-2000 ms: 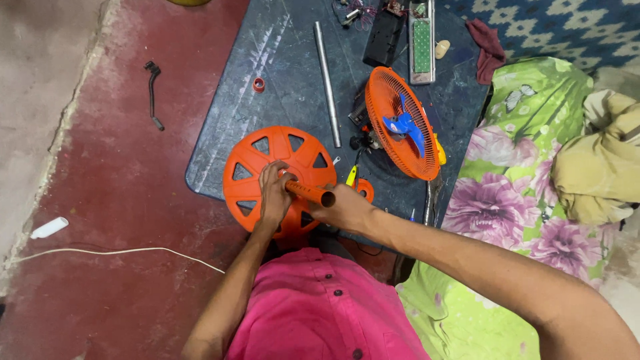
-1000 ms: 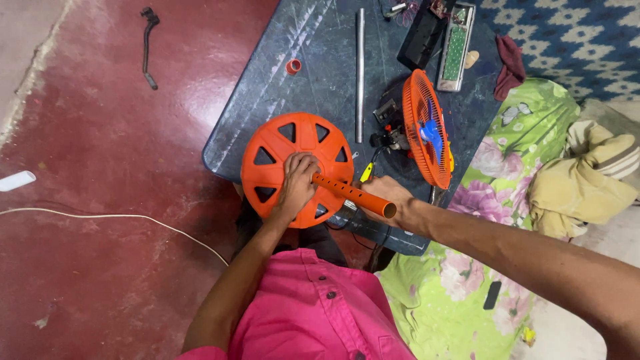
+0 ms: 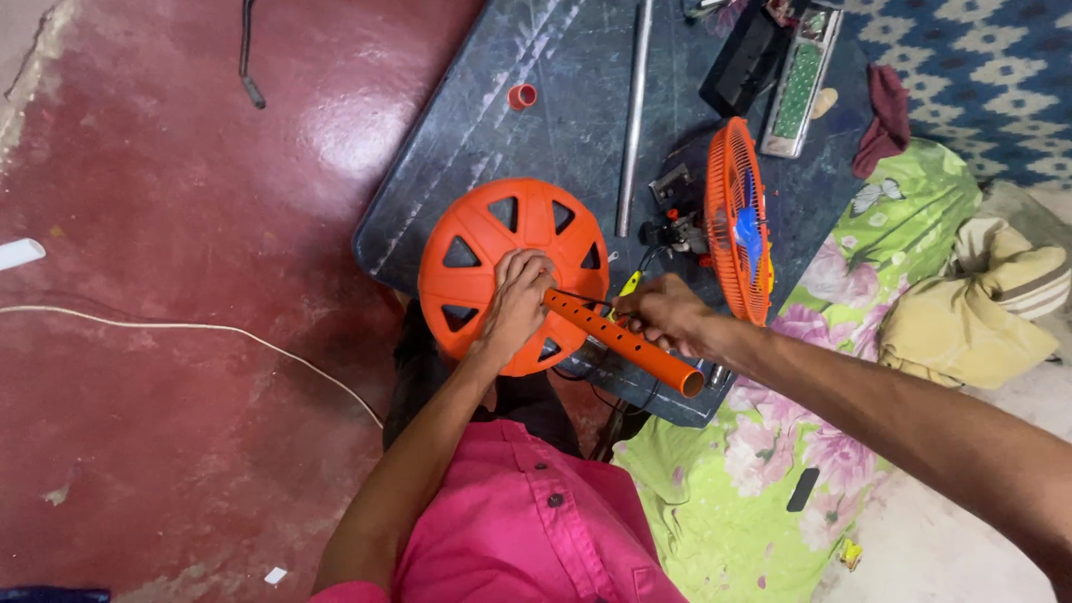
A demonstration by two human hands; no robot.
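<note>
An orange plastic fan base (image 3: 469,209), round with triangular openings, lies over the table's near edge. From its middle an orange tube with a row of holes (image 3: 624,339) points toward the lower right. My left hand (image 3: 523,293) rests at the hub, its fingers around the tube's inner end. Beside the tube, my right hand (image 3: 666,314) has its fingers curled on a thin black cable (image 3: 586,299). A yellow-handled tool (image 3: 628,289) lies just above that hand. Farther right stands an orange fan cage (image 3: 734,226) with blue blades (image 3: 748,234), its motor parts (image 3: 687,230) behind it.
The dark table (image 3: 444,184) also bears a metal pipe (image 3: 636,117), a red-orange ring (image 3: 522,97), a black case (image 3: 745,59) and a metal tray with a green insert (image 3: 800,92). Floral cloth (image 3: 754,477) borders it at right. A white cable (image 3: 209,327) crosses the red floor.
My right hand has come away from the tube's outer end to its side, where it fingers the black cable. My left hand stays at the hub. The view has shifted somewhat.
</note>
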